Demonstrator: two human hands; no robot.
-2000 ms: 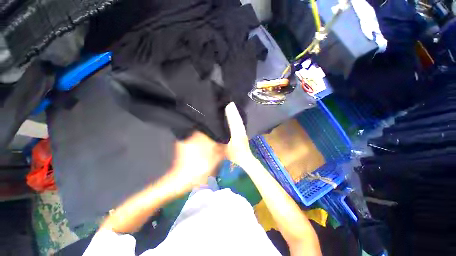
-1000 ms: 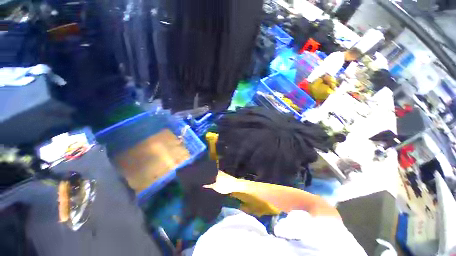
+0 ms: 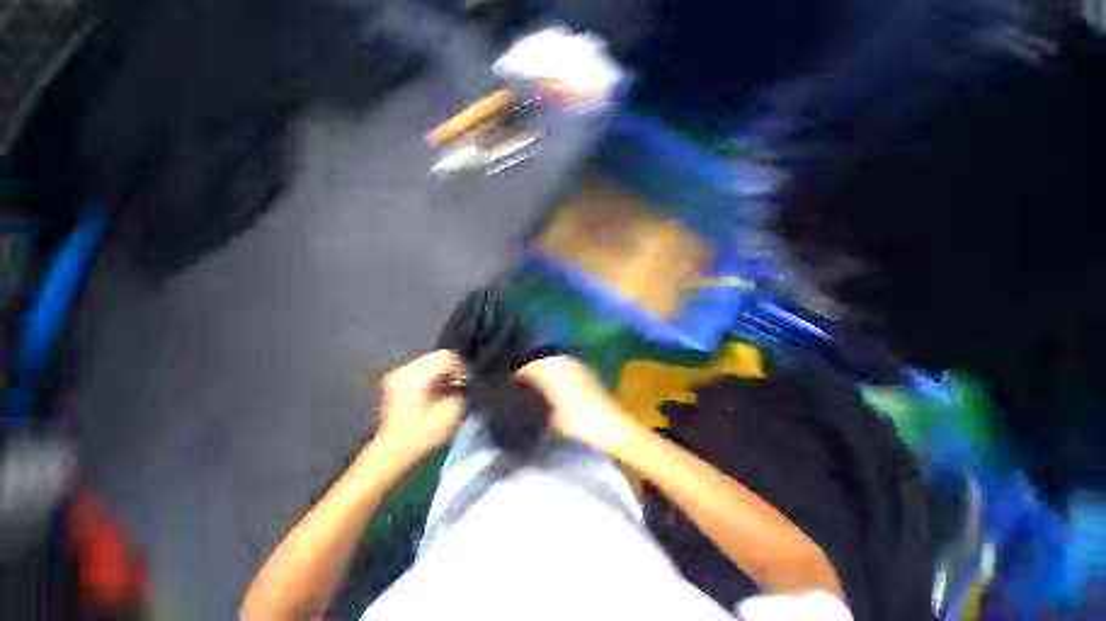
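Note:
The frame is blurred. A dark garment (image 3: 503, 406), bunched up, is held between my two hands close in front of my body, at the table's near edge. My left hand (image 3: 425, 394) grips its left side with bent fingers. My right hand (image 3: 568, 394) holds its right side. The iron (image 3: 485, 140), with an orange-brown handle and silver body, rests at the far right part of the grey pressing table (image 3: 315, 279), apart from my hands.
A blue crate (image 3: 716, 334) with brown cardboard (image 3: 631, 243) stands right of the table. A yellow cloth (image 3: 697, 379) and a black heap (image 3: 788, 473) lie at lower right. Dark cloth (image 3: 206, 146) covers the table's upper left. A red-orange bag (image 3: 103, 552) is at lower left.
The view has swung right over the dark heap and back to the table. Both hands now hold a bunched dark garment near my body. The iron still rests on the table.

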